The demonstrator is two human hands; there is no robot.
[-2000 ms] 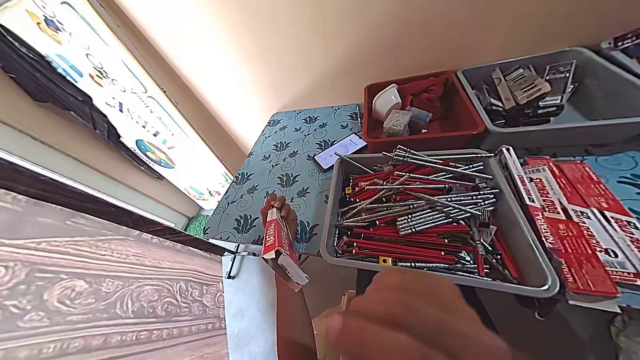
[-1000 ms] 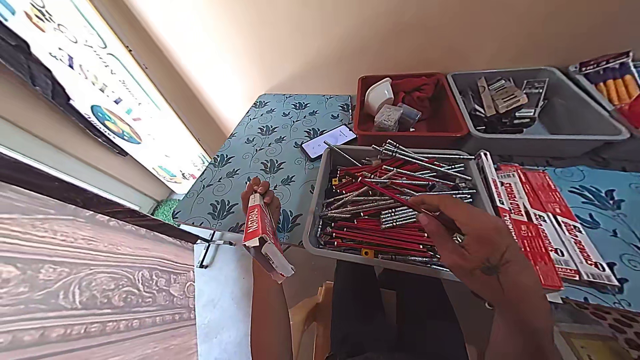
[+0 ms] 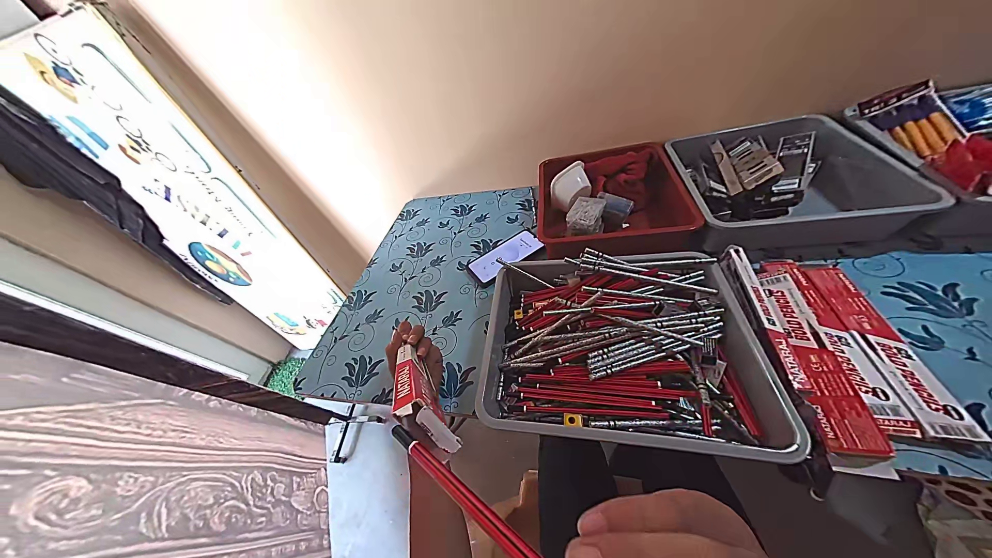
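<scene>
My left hand (image 3: 425, 349) holds a small red and white Nataraj pencil box (image 3: 415, 391) upright at the table's near edge, its torn or opened end toward me. Red and black striped pencils (image 3: 469, 500) slant up from the bottom edge, their dark tips just beside the box's near end. My right hand (image 3: 666, 527) is low in view, cut off by the frame, with the lower end of these pencils running toward its fingers; the grip itself is hidden. The grey tray (image 3: 490, 364) between and beyond the hands holds many red and silver patterned pencils and a few small sharpeners.
A phone (image 3: 504, 258) lies on the blue floral tablecloth (image 3: 422, 291). Behind the tray stand a red bin (image 3: 666, 229) with a white cup and a grey bin (image 3: 837, 221) with small packs. Flat red pencil boxes (image 3: 849, 418) lie right of the tray. A carved panel is at left.
My right hand was over the tray with a red pencil one second ago; it has moved down toward me. Pencils now reach the box's near end. My left hand still holds the box.
</scene>
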